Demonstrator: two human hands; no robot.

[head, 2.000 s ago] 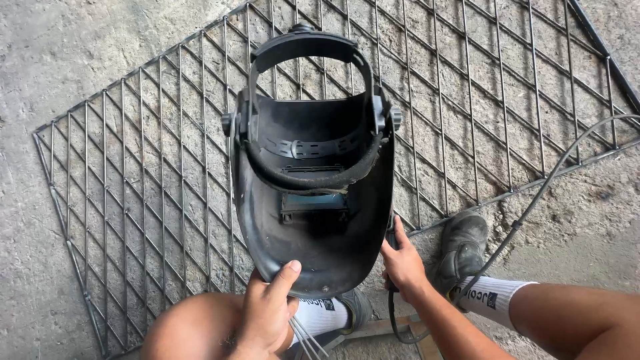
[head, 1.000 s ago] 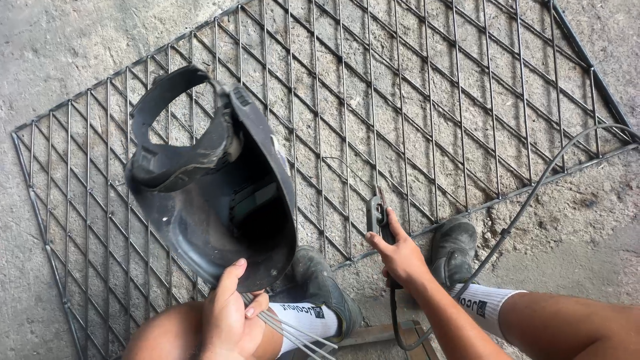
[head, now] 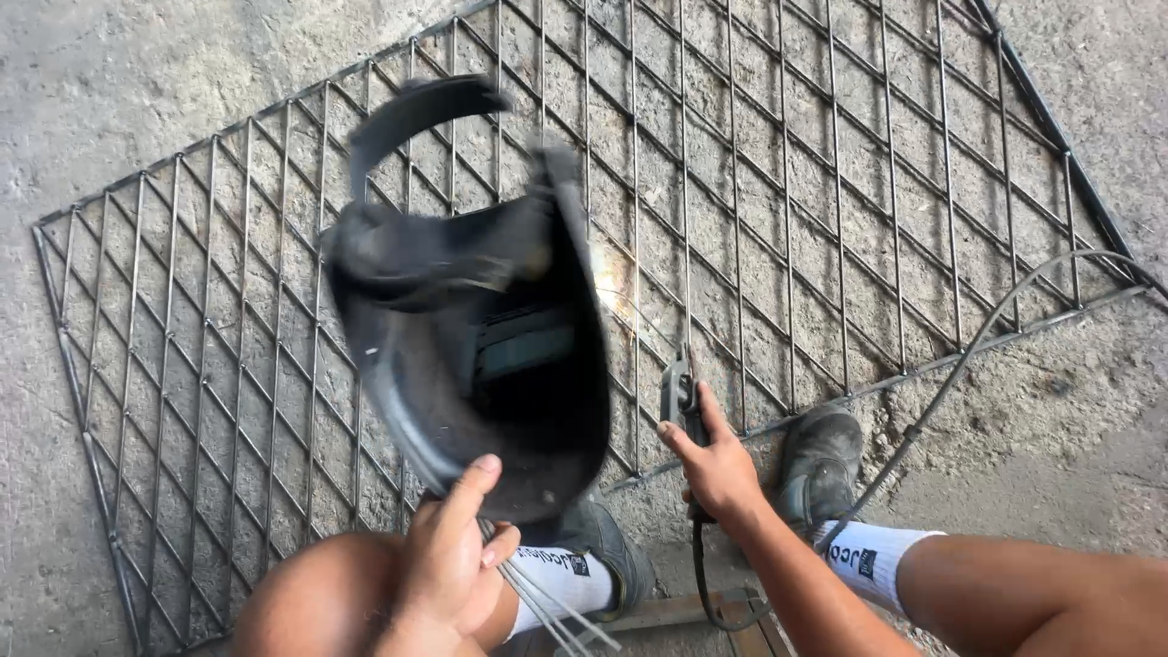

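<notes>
My left hand (head: pixel 461 552) grips the lower rim of a black welding helmet (head: pixel 547 456), its hollow inside and headband facing me, and also holds several thin welding rods (head: pixel 547 607). My right hand (head: pixel 721 465) is closed around a welding electrode holder (head: pixel 677 401) with a cable running from its lower end. A thin rod points up from the holder over a steel lattice grille (head: pixel 835 182) lying on the concrete. A bright glow with sparks (head: pixel 610 278) shows at the grille just right of the helmet, which hides part of the lattice.
The welding cable (head: pixel 972 351) loops across the right side over the grille's edge. My shoes (head: pixel 821 461) stand by the near edge of the grille. A low wooden piece (head: pixel 675 611) lies between my feet. Rough concrete floor (head: pixel 1049 438) surrounds the grille.
The helmet was upright in the middle at first, then swung left and tilted; it now hangs further right than a second ago. A glow with sparks has appeared at the grille.
</notes>
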